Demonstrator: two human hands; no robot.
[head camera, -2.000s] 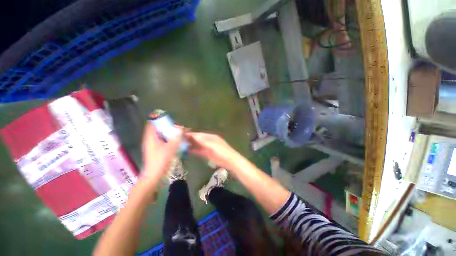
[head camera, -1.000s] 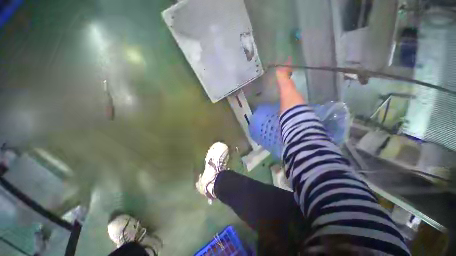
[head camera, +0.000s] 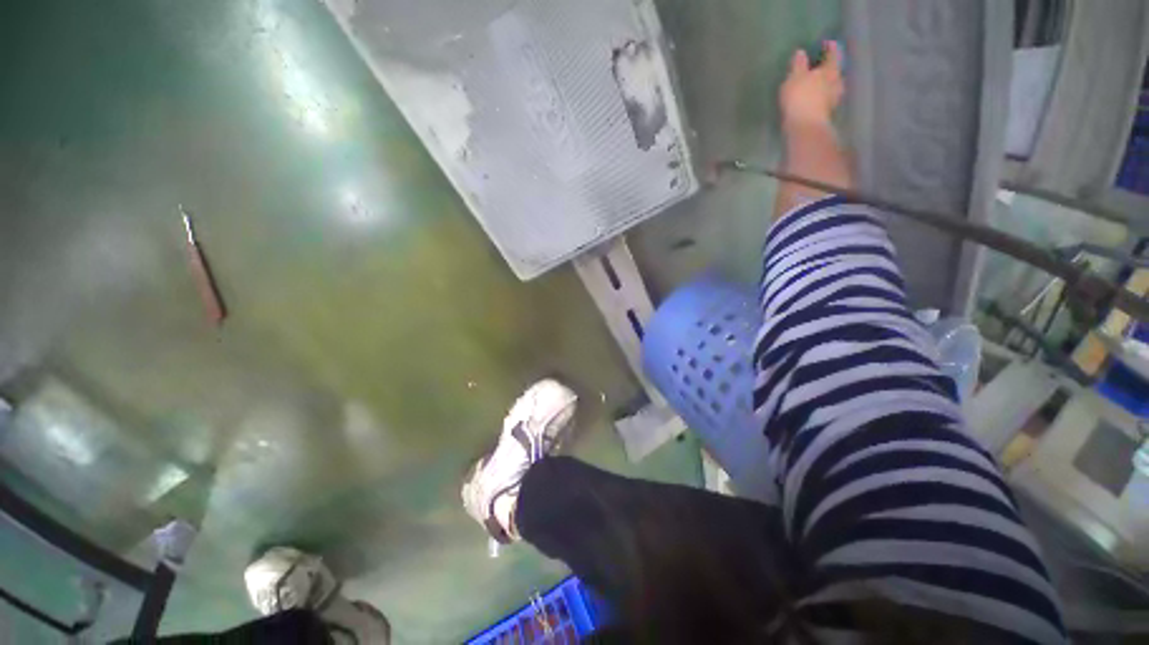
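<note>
My right hand (head camera: 813, 91) is at the upper right, at the end of a striped sleeve, low beside a grey machine-stand leg. Its fingers point away from me. A tiny light-blue spot (head camera: 839, 48) shows at one fingertip; it is too small to name, and I cannot tell whether the fingers grip it. My left hand is out of the picture.
A grey foot pedal (head camera: 529, 126) is at top centre, with a thin rod (head camera: 907, 214) crossing over my forearm. A blue perforated bin (head camera: 706, 359) stands beside my sleeve. A slim brown-handled tool (head camera: 202, 271) lies on the green floor. A blue crate (head camera: 548, 617) is at the bottom.
My right arm has reached farther up and right, and the small teal thing seen beyond the hand no longer shows apart from it. My left hand, visible two seconds ago, has left the view.
</note>
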